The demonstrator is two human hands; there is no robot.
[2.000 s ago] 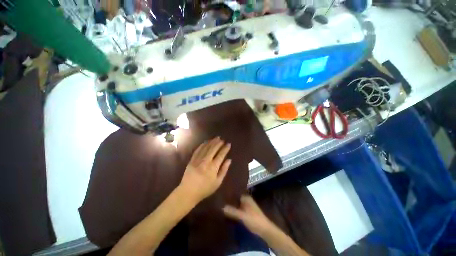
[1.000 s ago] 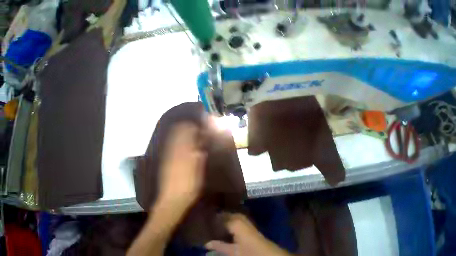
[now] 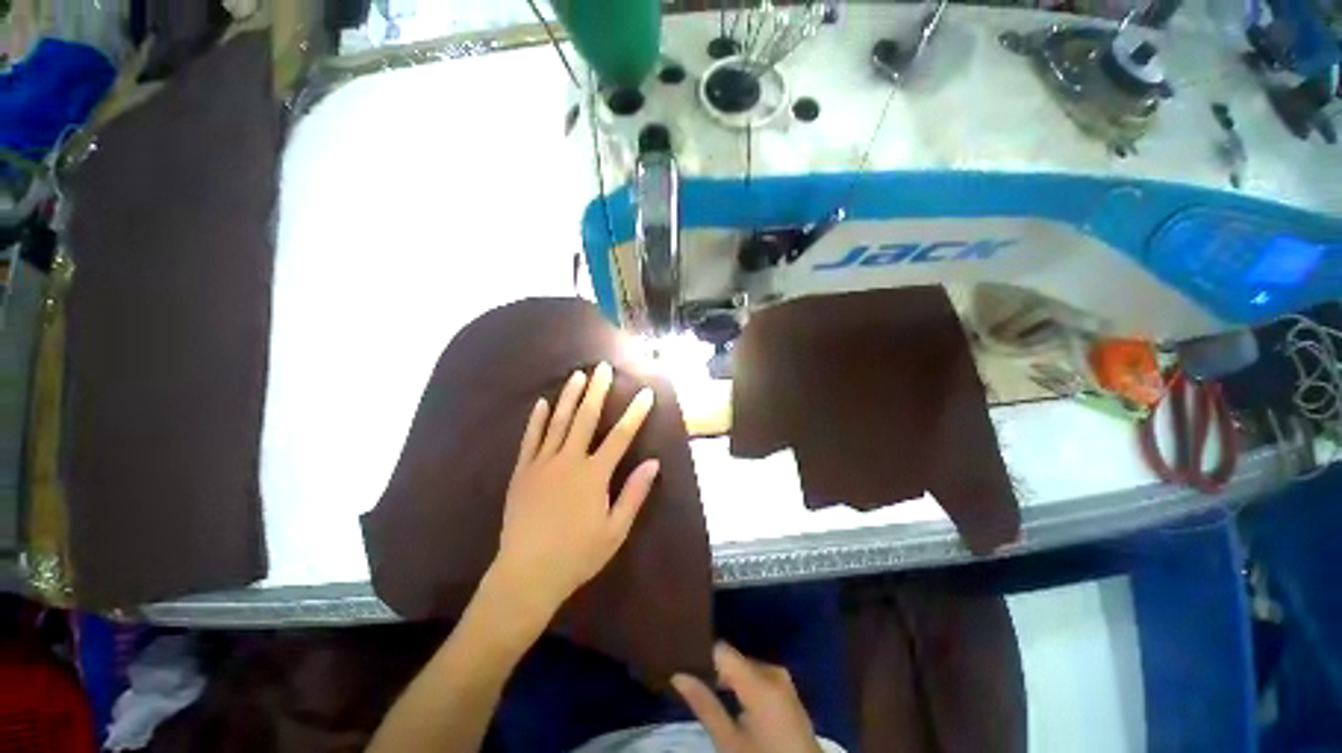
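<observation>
A large dark brown cut panel [image 3: 471, 441] lies left of the needle, its upper right edge at the bright presser foot area [image 3: 662, 350]. My left hand [image 3: 571, 478] lies flat on the panel with fingers spread, just below the lamp spot. My right hand [image 3: 758, 703] is at the panel's lower corner, below the table edge, and pinches the cloth there. Small dark brown cut panels [image 3: 861, 397] lie right of the needle, partly under the arm of the white and blue sewing machine [image 3: 913, 250]. The glare hides the needle tip.
Stacked long dark brown panels [image 3: 169, 338] lie at the far left. Red-handled scissors [image 3: 1189, 427] and an orange object [image 3: 1126, 368] lie at the right. The grey ruler-like table edge [image 3: 883, 547] runs in front. Brown cloth [image 3: 942, 669] hangs below it.
The view has shifted left since the first frame. The large panel is now turned and spread beside the small panels. My left hand has flattened on it, and my right hand has moved to its lower corner.
</observation>
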